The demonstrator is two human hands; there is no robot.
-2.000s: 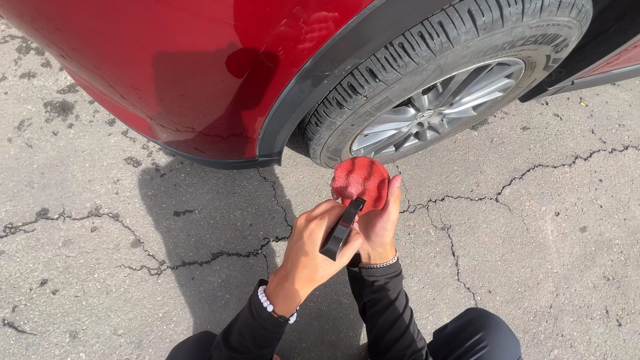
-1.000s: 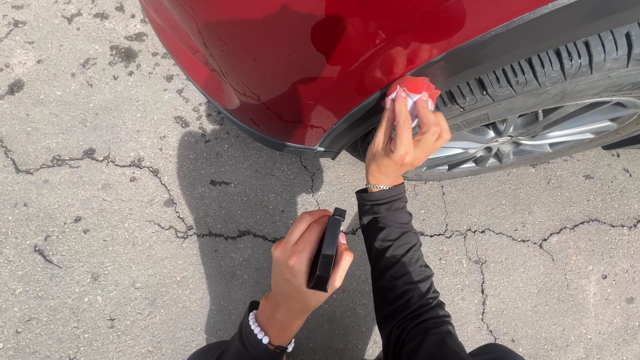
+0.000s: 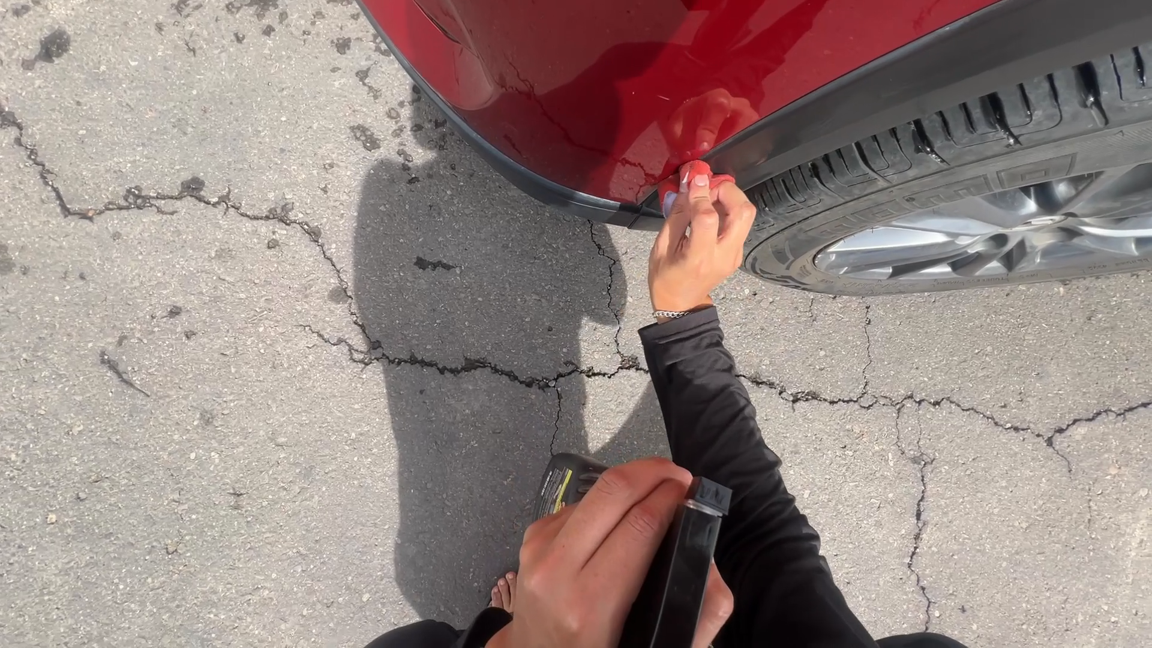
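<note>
My right hand [image 3: 697, 238] presses a crumpled red cloth or soft pad [image 3: 693, 175] against the lower edge of the car's red body panel [image 3: 576, 99], where it meets the dark plastic wheel-arch trim [image 3: 837, 112]. Only part of the red piece shows between the fingers. Nearer to me, my left hand [image 3: 603, 558] is closed around a black spray bottle, its spray head [image 3: 684, 558] rising beside the fingers. A dark bottle body [image 3: 560, 486] with a printed label shows beyond that hand; the hand hides how the two parts join.
A black tyre [image 3: 909, 162] with a silver alloy wheel [image 3: 1008, 229] is close to the right of my right hand. Cracked grey pavement [image 3: 225, 405] lies below, partly in shadow. Bare toes [image 3: 504, 591] show at the bottom, beside my left hand.
Two seconds ago both hands were together by the tyre, the spray head at the red pad. The hands have since separated, and my right hand has carried the pad to the body panel's edge.
</note>
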